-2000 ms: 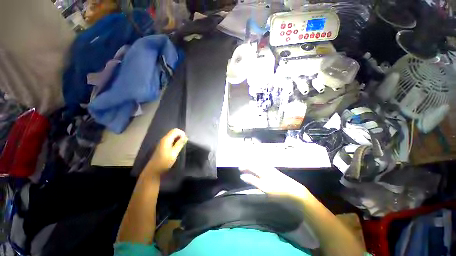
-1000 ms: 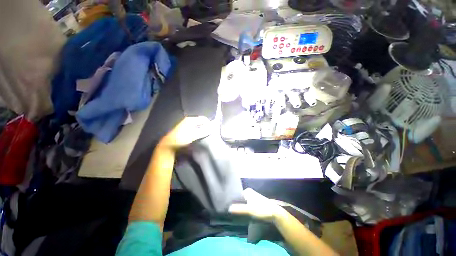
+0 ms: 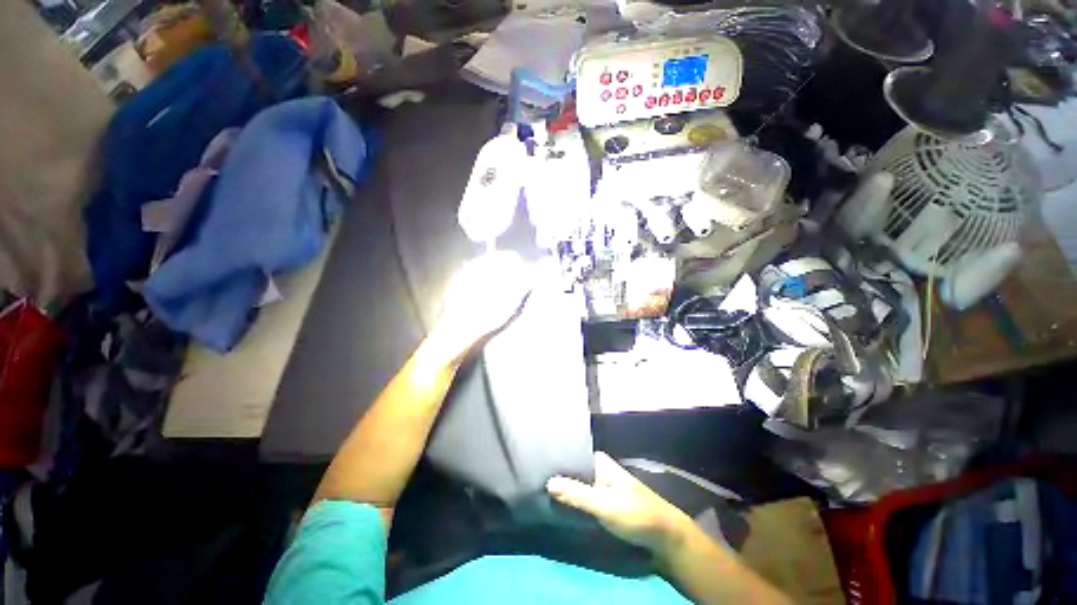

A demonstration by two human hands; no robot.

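A grey fabric panel lies over the left part of the machine bed and hangs over its front edge, washed out near the lamp. The white sewing machine stands behind it; its needle area is lost in glare. My left hand lies on the panel's upper part close to the machine's left front, overexposed, so its fingers are hard to make out. My right hand holds the panel's lower right edge, thumb on top. The bare machine bed shows white to the right of the panel.
Long dark cloth lies left of the machine, with blue garment pieces beyond it. A control panel stands behind the machine. Tangled strips, a white fan and a red crate are at the right.
My left hand has moved right and up with the panel, close to the machine. The panel now lies flatter across the bed. The view has shifted slightly.
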